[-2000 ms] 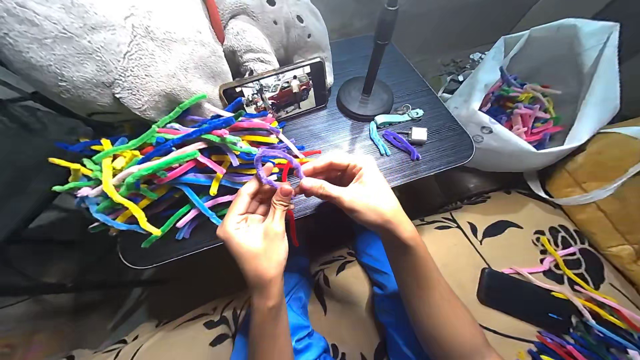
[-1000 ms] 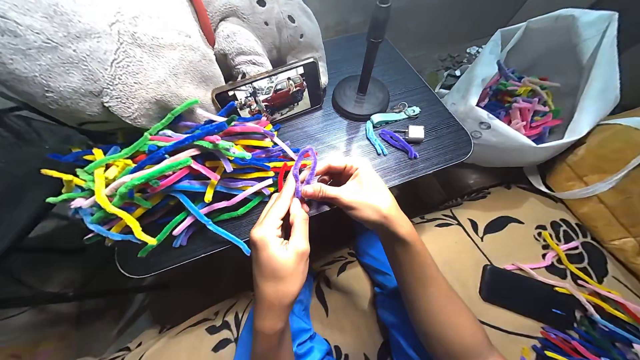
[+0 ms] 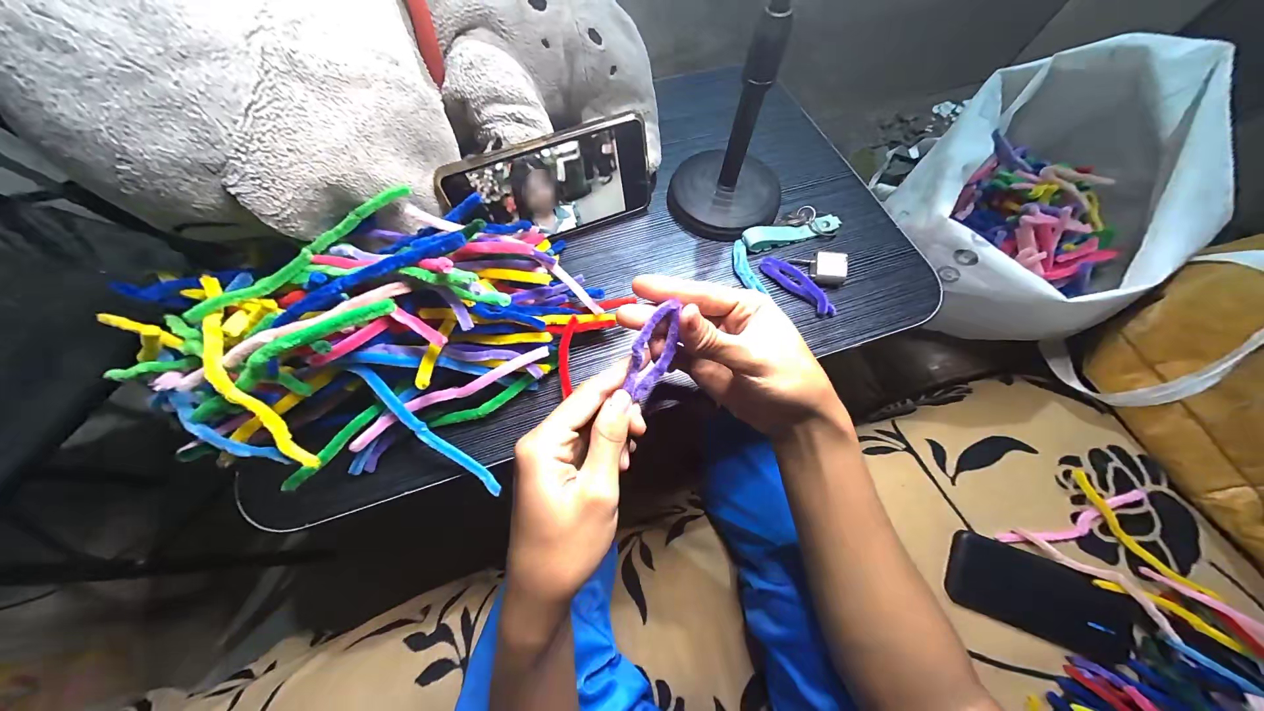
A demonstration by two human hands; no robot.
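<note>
My left hand [image 3: 573, 474] pinches the lower end of a purple pipe cleaner [image 3: 667, 360], which is bent into a narrow loop. Thumb and fingers of my right hand [image 3: 746, 355] are on the loop's upper part. Left of my hands, a heap of coloured pipe cleaners [image 3: 346, 316] lies on the dark side table [image 3: 849, 217]. A red pipe cleaner [image 3: 566, 357] lies just beyond my left fingers. Past my right hand lie another folded purple pipe cleaner [image 3: 796, 286], a small padlock [image 3: 830, 267] and a light teal strap [image 3: 790, 233] with a key ring.
A smartphone [image 3: 553, 176] leans against a grey plush toy [image 3: 296, 109]. Beside it stands a black round-based stand [image 3: 724, 193]. At right is a white bag [image 3: 997, 306] of pipe cleaner pieces. A black power bank or phone [image 3: 1037, 592] and more pipe cleaners lie on the patterned cushion [image 3: 928, 434].
The purple loop, rounder and wider two seconds ago, is now narrower and tilted between my hands. The picture on the smartphone has changed.
</note>
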